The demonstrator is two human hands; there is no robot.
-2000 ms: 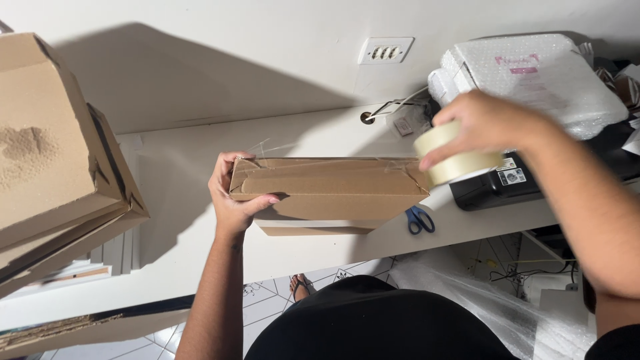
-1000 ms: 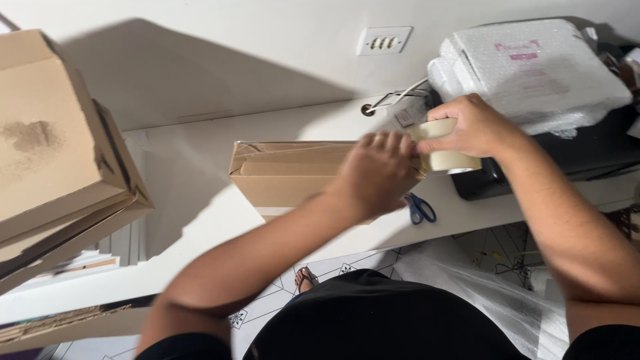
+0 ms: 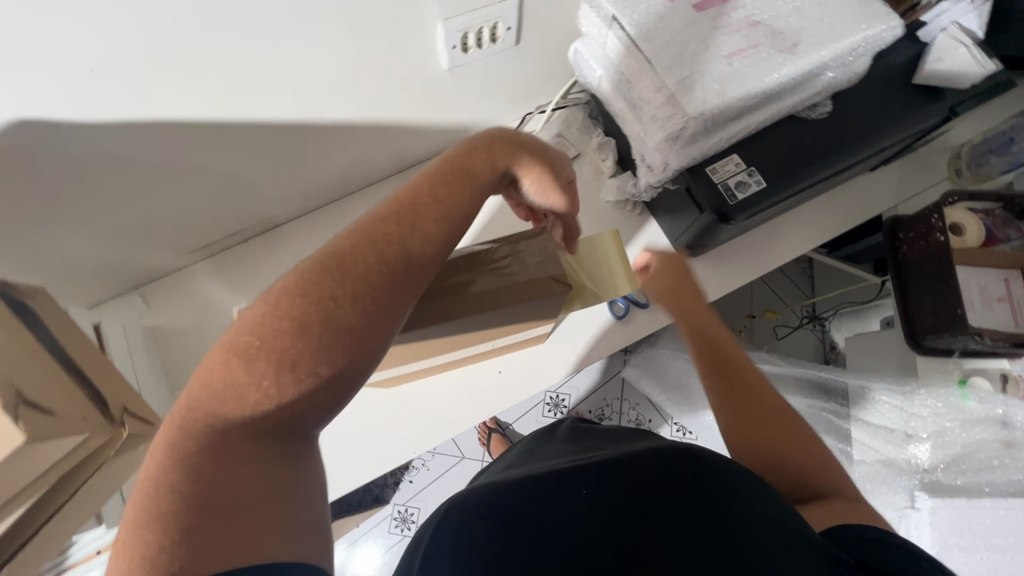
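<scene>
A closed cardboard box [image 3: 496, 300] lies on the white table, partly behind my left forearm. My left hand [image 3: 548, 192] reaches over its right end, fingers bent down at the top corner where the tape meets it; whether they pinch anything is unclear. Yellowish packing tape [image 3: 604, 264] stands out from that end toward my right hand [image 3: 664, 276], which is blurred and has its curled fingers at the tape's outer edge. Blue-handled scissors [image 3: 626, 305] lie just below the tape, partly hidden.
A black printer [image 3: 800, 152] with a bubble-wrapped package [image 3: 744, 64] on it stands at the upper right. Cardboard boxes [image 3: 64, 432] are at the left. A dark bin [image 3: 920, 296] and loose bubble wrap [image 3: 768, 392] are at the right, beyond the table edge.
My left hand has gone from the box's left end to its right end. My right hand has moved to below and right of that end. The view has turned and shifted.
</scene>
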